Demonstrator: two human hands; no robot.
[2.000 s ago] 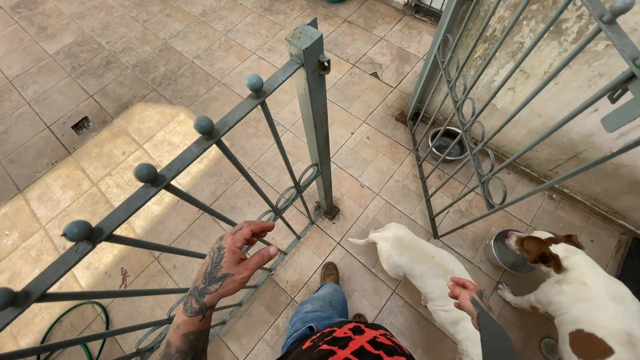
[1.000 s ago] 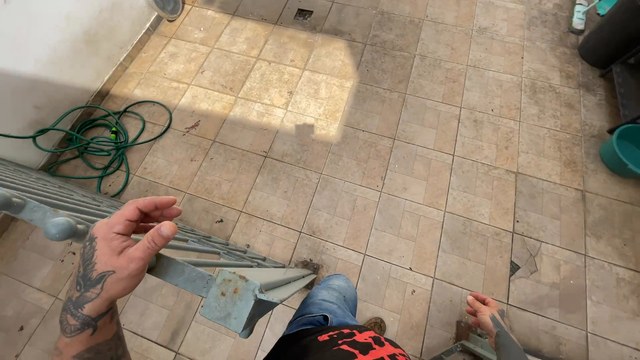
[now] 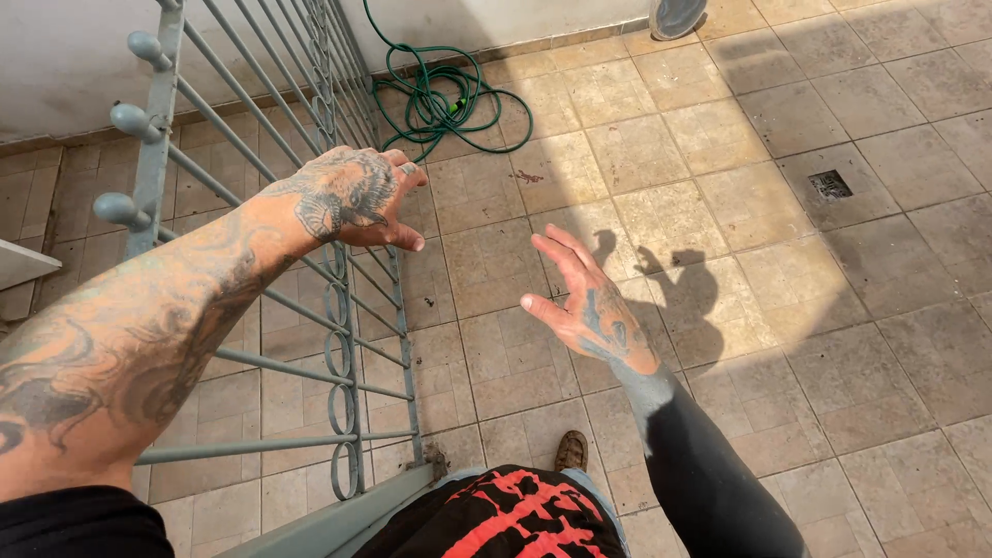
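My left hand (image 3: 358,198), tattooed on its back, is raised over the bars of a grey-green metal railing (image 3: 341,322), its fingers apart and holding nothing. To its right, my right hand (image 3: 590,306) is held out over the tiled floor (image 3: 504,263), also empty, with thumb and fingers spread. A coiled green garden hose (image 3: 442,105) lies on the tiles beyond my left hand, against the wall. Whether my left hand touches the railing, I cannot tell.
Round knobs (image 3: 124,209) top the railing on the left, and its post (image 3: 341,511) stands close by my legs. A floor drain (image 3: 830,184) is set in the tiles at right. A grey bowl-like object (image 3: 676,17) leans by the white wall (image 3: 542,23).
The view has swung far to the left since two seconds ago; the dogs seen then are out of view. My right hand has risen from the lower edge toward the middle.
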